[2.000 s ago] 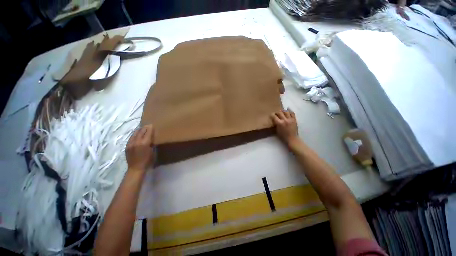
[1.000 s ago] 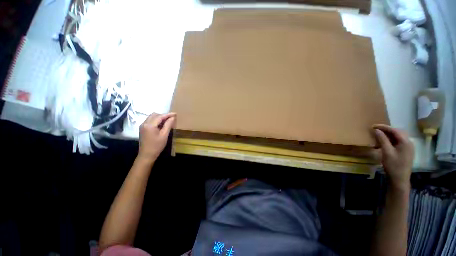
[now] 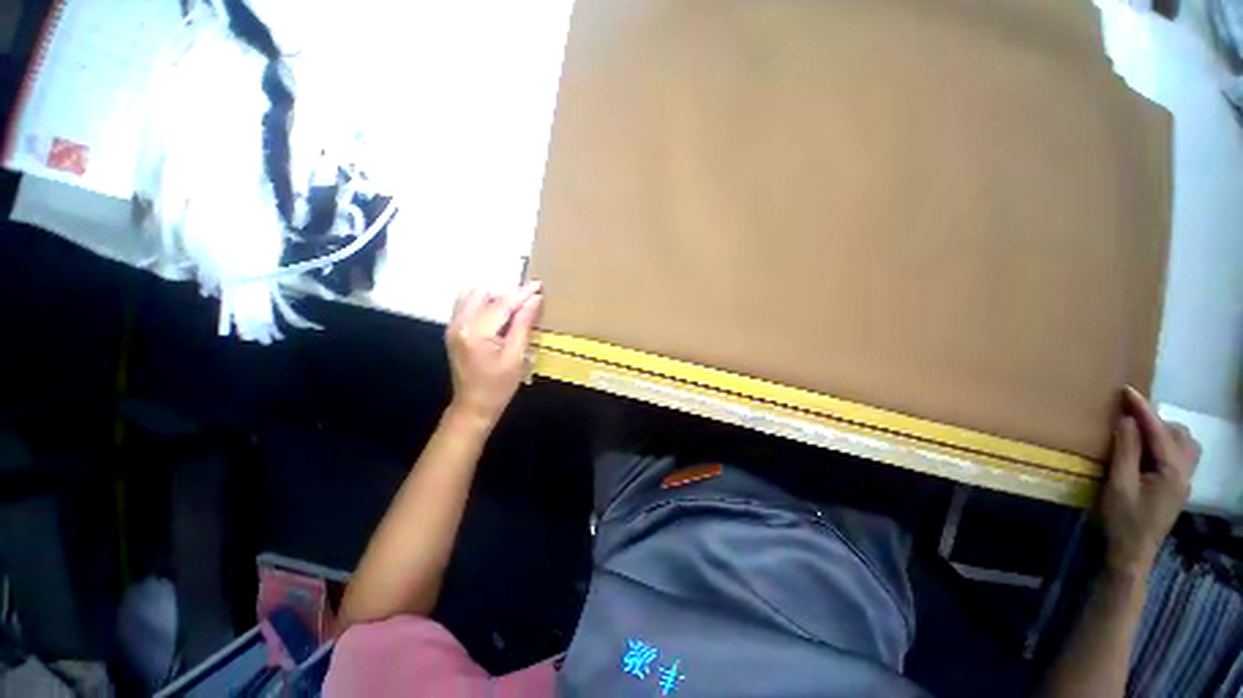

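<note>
A large brown bag panel (image 3: pixel 845 191) lies flat on the white table, its far edge cut off by the top of the picture. A stepped notch shows at its far right. The yellow edge band (image 3: pixel 818 409) runs along the table's near edge, just in front of the panel. My left hand (image 3: pixel 494 341) pinches the panel's near left corner between thumb and fingers. My right hand (image 3: pixel 1148 471) holds the near right corner, thumb and fingers at the edge.
A tangled strip bundle (image 3: pixel 211 177), white with some black, hangs over the table's edge at left. A printed sheet (image 3: pixel 82 96) with a red mark lies beyond it. A stack of thin panels (image 3: pixel 1200 614) stands at lower right. My grey apron (image 3: pixel 750 586) is below the edge.
The brown panel was drawn toward me and laid down along the yellow band. More of the band now shows in front of it. The view has shifted left and closer, and the glue bottle has left it.
</note>
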